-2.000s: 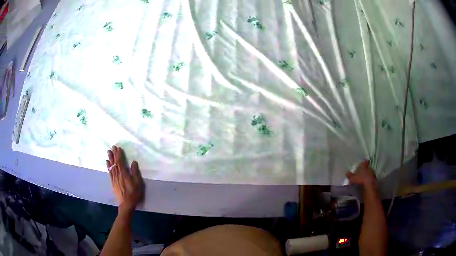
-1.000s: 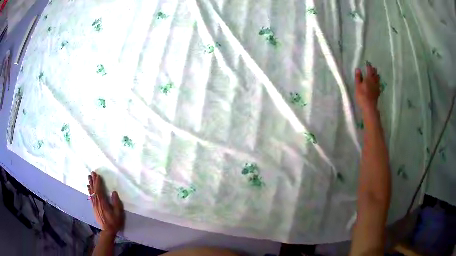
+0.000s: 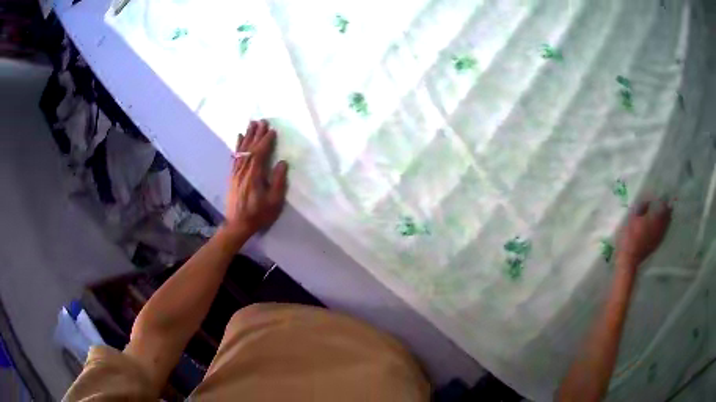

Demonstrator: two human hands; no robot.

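The printed fabric, white to pale green with small green sprigs, lies over the table with soft diagonal folds. My left hand lies flat at the fabric's near edge, fingers on the cloth and palm over the table border. A short thin white thing is between its fingers. My right hand is on the fabric at the right, blurred, with fingers bent down; whether it pinches the cloth cannot be told.
The pale blue-white table edge runs diagonally from upper left to bottom right. Crumpled fabric offcuts lie on the floor at the left. A brown box-like thing and a blue-white object are at lower left.
The view has swung left, so the table edge now slants. My right hand has left the near edge and lies further out on the fabric; the gathered folds have spread. My left hand stays at the edge.
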